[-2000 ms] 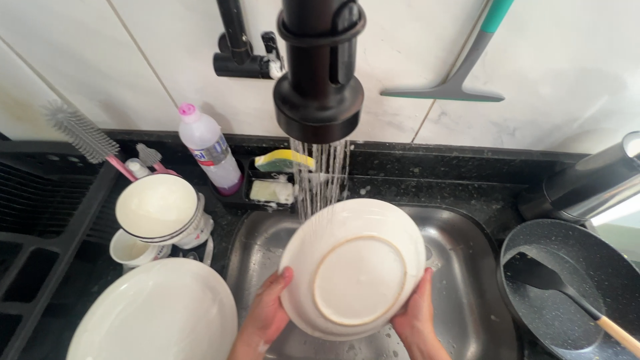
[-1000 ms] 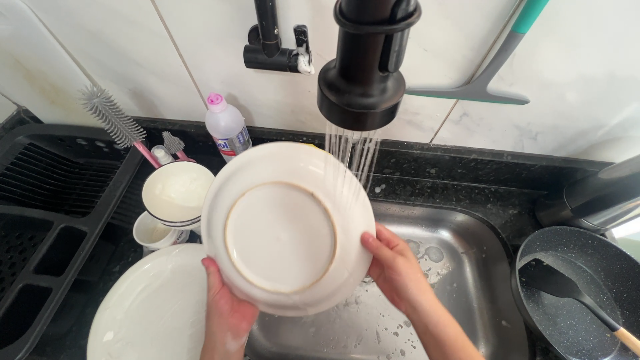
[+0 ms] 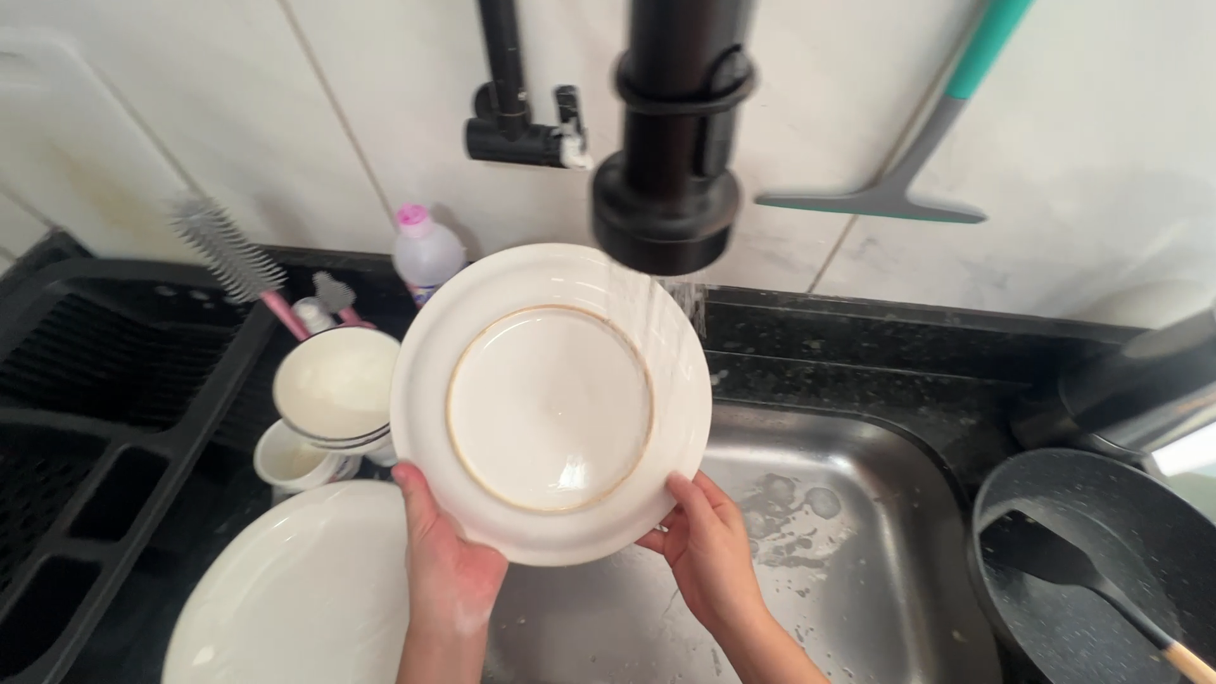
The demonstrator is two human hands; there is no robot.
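Note:
A white ceramic plate point(image 3: 551, 408) is held up with its underside and foot ring facing me, over the left part of a stainless steel sink point(image 3: 855, 570). My left hand point(image 3: 451, 560) grips its lower left rim, thumb at the edge. The lower right rim is in my right hand point(image 3: 703, 546). Water from the black faucet head point(image 3: 667, 218) runs over the plate's upper right side. Beside my left hand lies a larger white plate point(image 3: 294, 598).
Stacked white bowls point(image 3: 337, 385), a white cup point(image 3: 294, 456), a pink-handled bottle brush point(image 3: 228, 252) and a pink-capped bottle point(image 3: 427, 252) stand left. A black dish rack point(image 3: 180, 427) is far left. Right are a dark pan point(image 3: 1121, 532) and a black spatula point(image 3: 1040, 551). A squeegee point(image 3: 883, 195) is on the wall.
Both hands have moved the plate leftward from over the middle of the sink, where it was two seconds ago. It now hides the sponge seen then.

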